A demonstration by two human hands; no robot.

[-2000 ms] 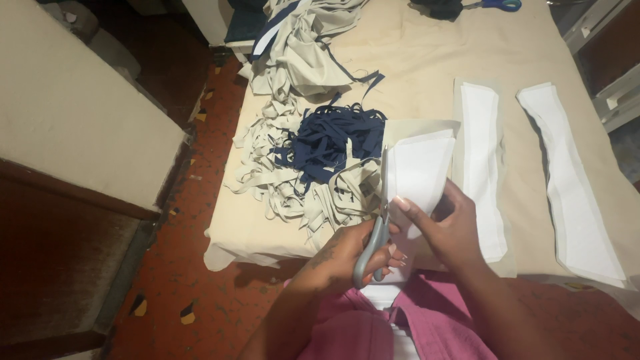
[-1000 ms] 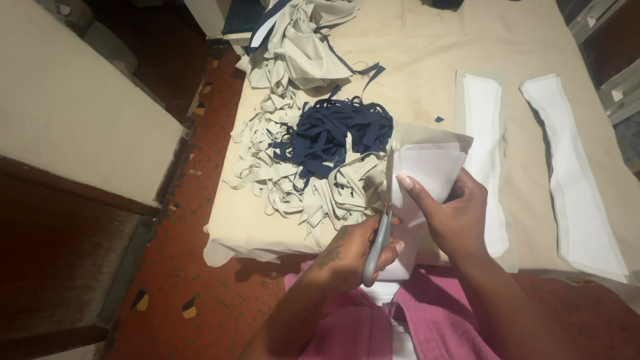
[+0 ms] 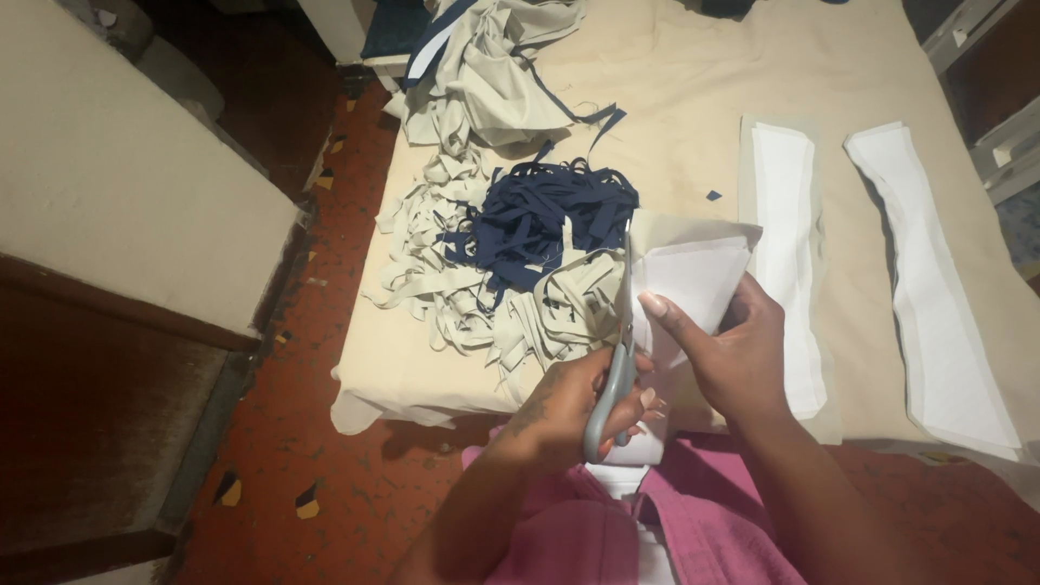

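Observation:
My left hand [image 3: 589, 406] holds grey-handled scissors [image 3: 619, 382], their blades pointing away from me along the left edge of a layered piece. That piece is a white panel [image 3: 691, 272] on beige fabric [image 3: 670, 227]. My right hand [image 3: 727, 349] grips its right side, thumb on top and fingers partly hidden beneath. Its lower part hangs past the table edge near my lap. Left of the blades lie a heap of navy fabric strips [image 3: 561, 211] and a tangle of beige fabric offcuts [image 3: 455, 284].
Two long white panels, one on beige backing [image 3: 788, 268] and one farther right [image 3: 934, 276], lie on the cloth-covered table [image 3: 674, 97]. Crumpled beige fabric [image 3: 487, 81] with navy edging is at the back left. A small navy scrap [image 3: 713, 195] lies beyond the held piece.
The held piece's upper end has come lower and tilted, and the small navy scrap behind it now shows. My right thumb sits slightly higher than two seconds ago.

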